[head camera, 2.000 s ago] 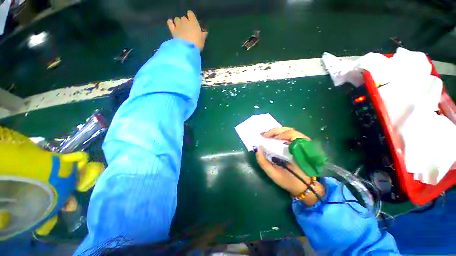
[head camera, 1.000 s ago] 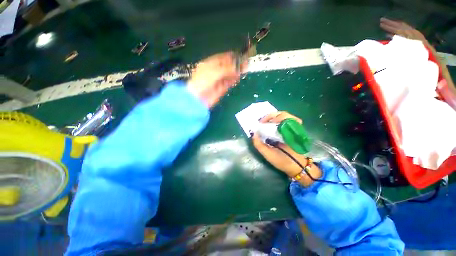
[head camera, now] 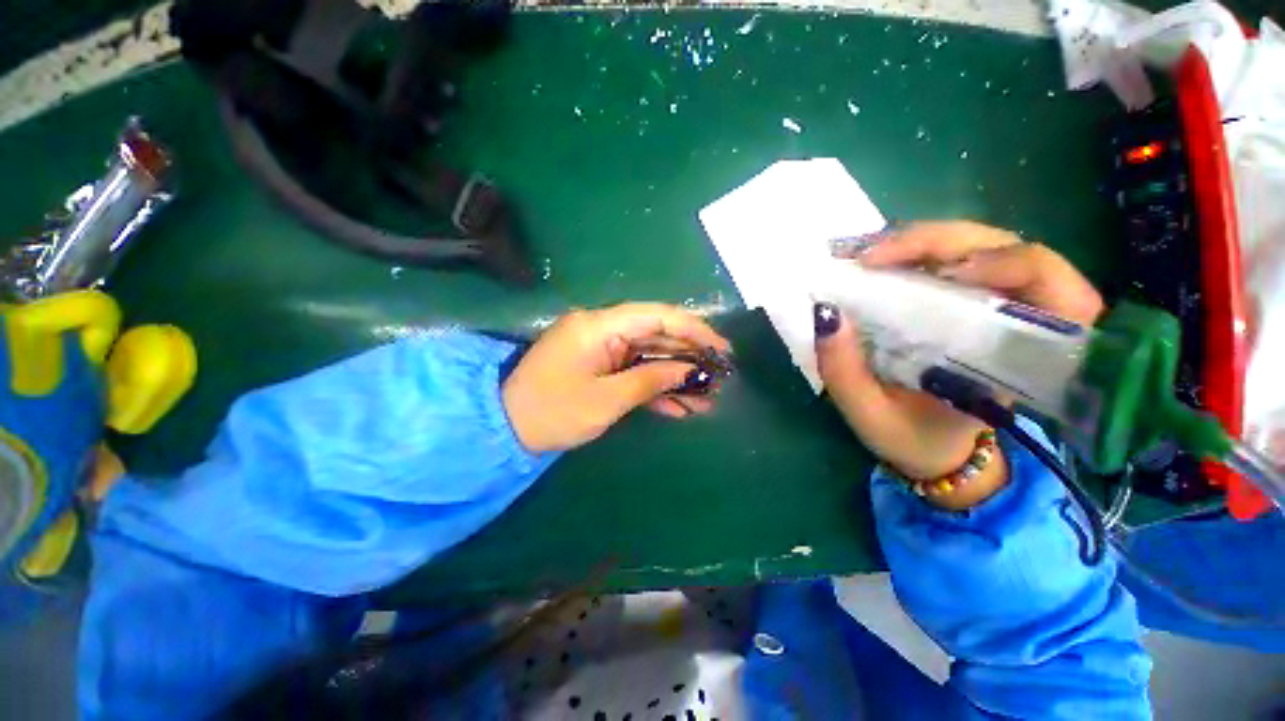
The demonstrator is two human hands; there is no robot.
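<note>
My left hand (head camera: 606,373) pinches a small dark electronic part (head camera: 700,369) between thumb and fingers, above the green bench left of the paper. The fingers hide much of the part. My right hand (head camera: 937,345) is closed around a thick whitish glue syringe (head camera: 972,331), with its front end toward the left. A green cap (head camera: 1132,387) sits at the syringe's rear, and a black piece with a cord (head camera: 965,395) lies along the barrel. White wiping paper (head camera: 789,233) lies on the bench under and beside the syringe's front. The needle tip cannot be made out.
A black strap with a buckle (head camera: 381,240) lies at upper left. A shiny packet (head camera: 102,211) and a yellow and blue fan (head camera: 57,380) are far left. At right stand a black controller (head camera: 1149,240) with a red display and a red tray (head camera: 1215,183) holding white tissue.
My left hand has come back from the far side of the bench with a small part. My right hand has raised the syringe off the paper. The view has tilted down and closer.
</note>
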